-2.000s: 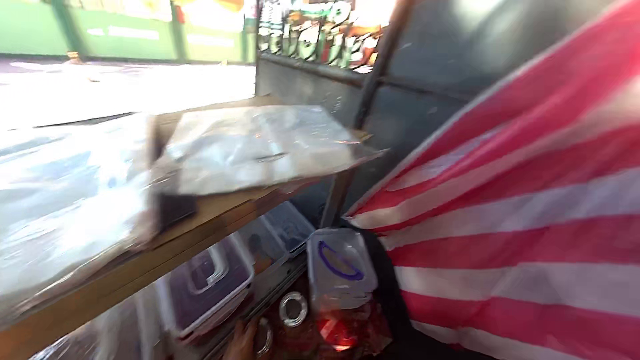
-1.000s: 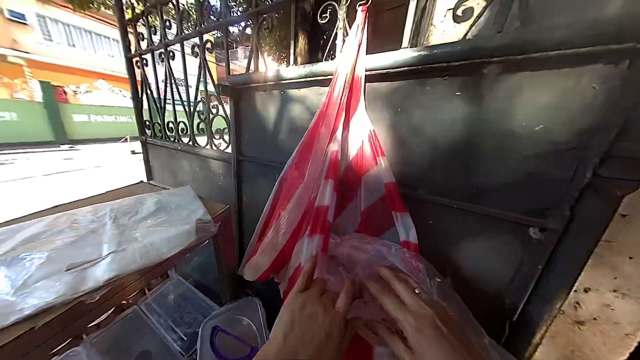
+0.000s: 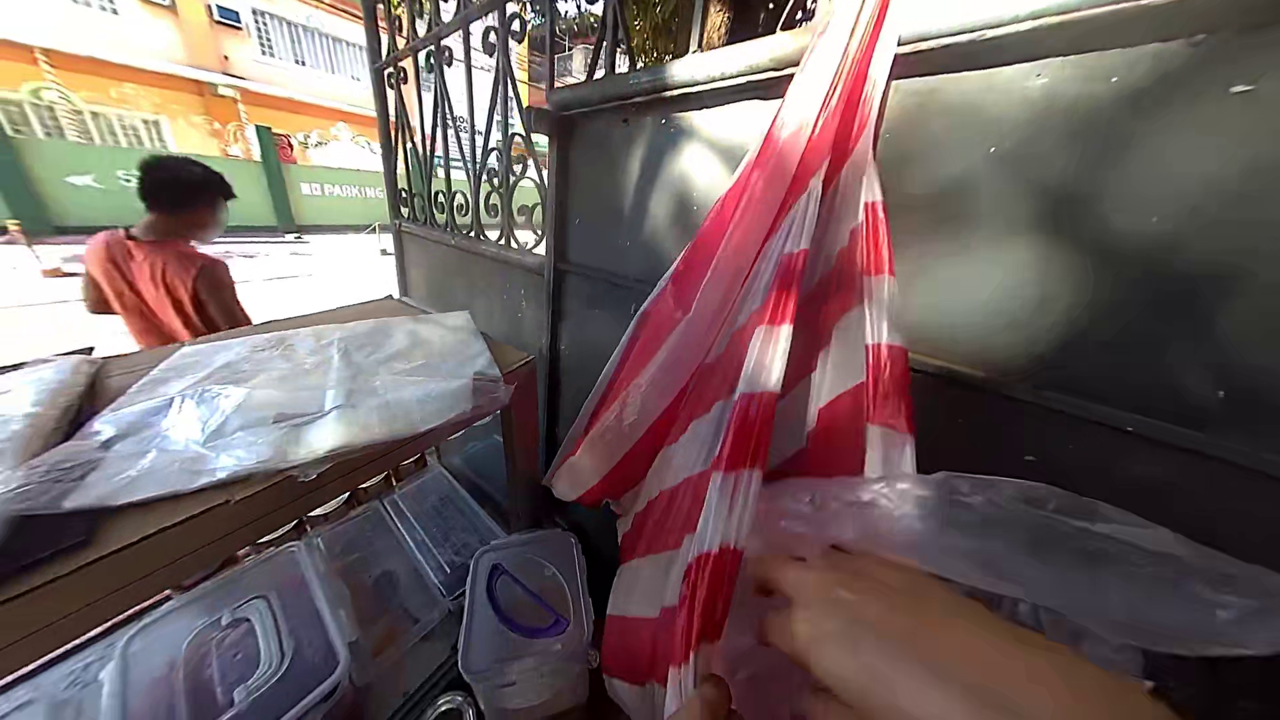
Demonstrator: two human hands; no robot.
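Note:
A red-and-white striped plastic bag hangs from the top of the metal gate. My right hand is at its lower right, among the folds of a clear plastic sheet or bag; the fingertips are blurred, and whether they pinch the plastic is unclear. Only a fingertip or thumb of my left hand shows at the bottom edge, against the striped bag's lower part; the rest is out of frame. Left of the striped bag stands a clear plastic container with a purple handle.
A cardboard-topped stand with a clear plastic sheet fills the left side. Lidded clear containers sit below its edge. The dark metal gate rises behind. A person in a reddish shirt is outside, beyond the stand.
Both hands were together on clear plastic before the striped bag; now the right reaches in from the lower right and the left is mostly out of frame. A person has come into view outside.

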